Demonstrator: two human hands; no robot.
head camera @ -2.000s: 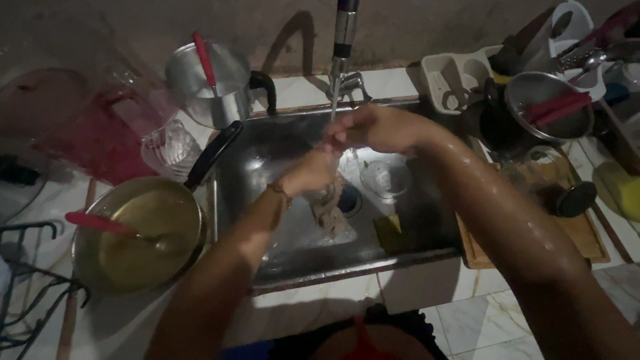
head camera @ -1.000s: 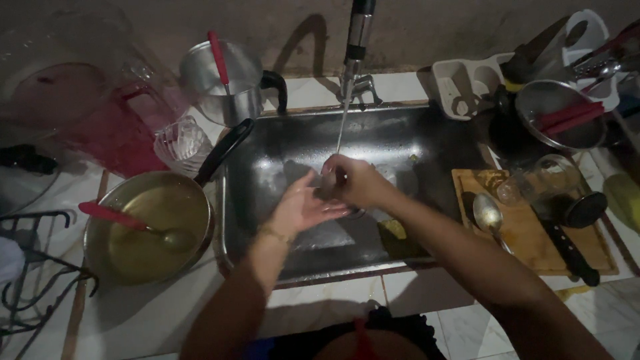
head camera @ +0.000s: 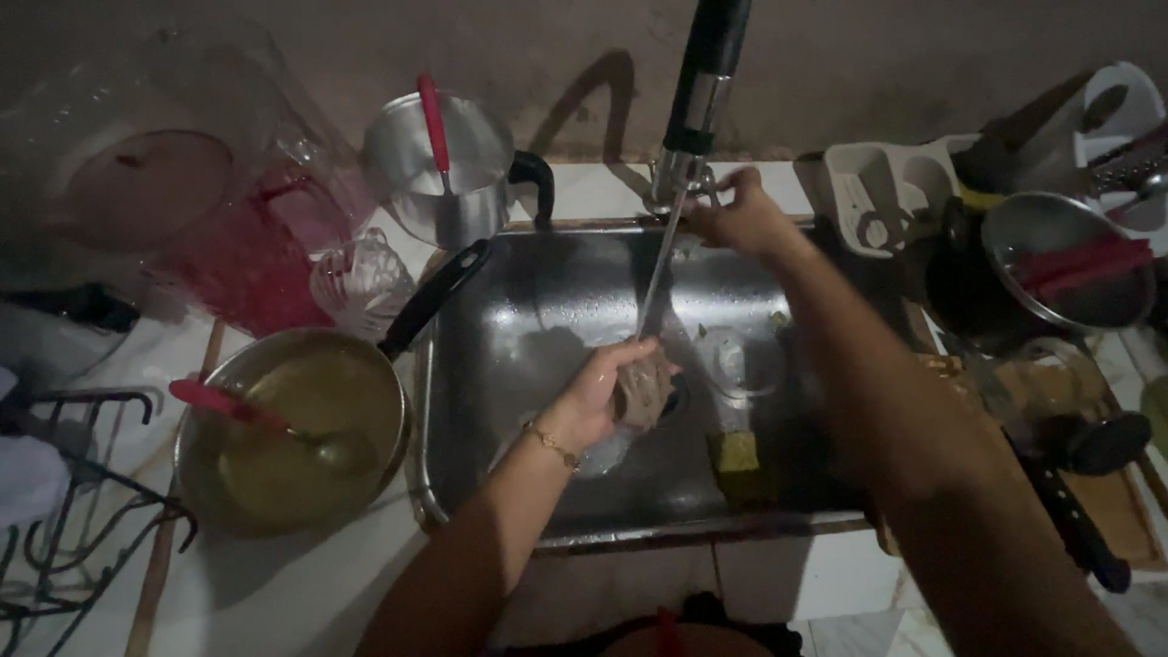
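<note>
My left hand [head camera: 598, 392] is closed around a limp, greyish-brown wet cloth or mesh [head camera: 642, 391] above the drain of the metal sink [head camera: 511, 301]. A thin stream of water [head camera: 663, 265] from the black-and-chrome faucet [head camera: 698, 109] falls onto that hand. My right hand [head camera: 744, 214] is at the tap handle behind the faucet spout, its fingers touching it. A clear round dish or lid [head camera: 744, 363] lies in the sink to the right of the drain, and a yellow sponge [head camera: 738, 452] lies nearer the front edge.
Left of the sink are a pan of yellowish liquid [head camera: 274, 493] with a red-handled ladle [head camera: 219, 400], a metal pot [head camera: 456, 214], a glass dish [head camera: 365, 278] and a wire rack [head camera: 91, 484]. To the right are a wooden board [head camera: 1118, 511], a knife [head camera: 1077, 529] and a strainer [head camera: 1068, 265].
My right hand has moved away from my left hand, up to the tap handle. The left hand stays under the water, now with the cloth or mesh plainly visible in it.
</note>
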